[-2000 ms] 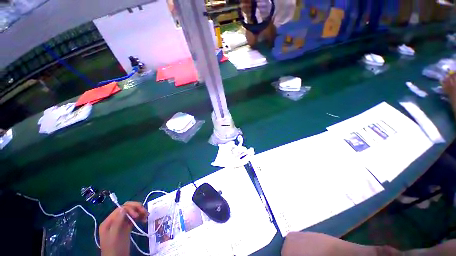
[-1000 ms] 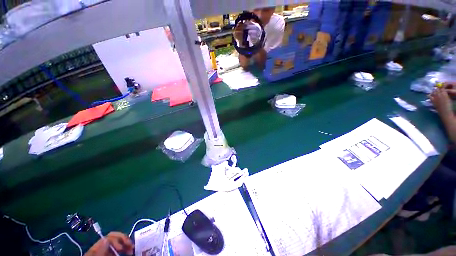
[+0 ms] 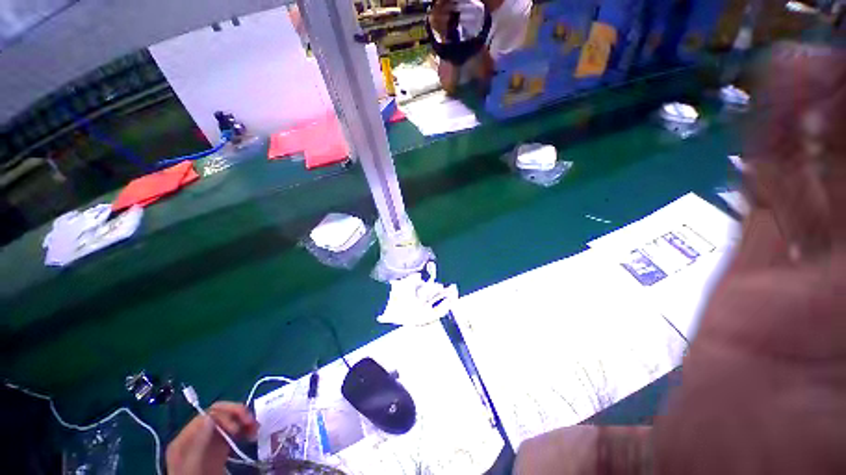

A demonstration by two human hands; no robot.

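My left hand (image 3: 209, 443) is at the bottom left, its fingers closed on a white cable (image 3: 215, 429) near its pale plug. The plug points up and left toward a small dark module with bright spots (image 3: 148, 388), with a small gap between them. The cable curves onto the paper sheet with coloured pictures (image 3: 345, 430). My right hand (image 3: 779, 269) is a large blurred shape close to the camera at the right; its fingers cannot be made out. Bare skin of an arm also shows at the bottom centre.
A black mouse (image 3: 378, 396) lies on the paper. White forms (image 3: 566, 343) spread right of a dark strip. A metal post (image 3: 371, 139) stands behind a crumpled white bundle (image 3: 417, 297). Bagged white units (image 3: 339, 232) are spaced along the green bench. A person is across it.
My right hand has come into view, large and blurred, at the right, covering the other person's hands there. My left hand still holds the cable. The view has shifted slightly.
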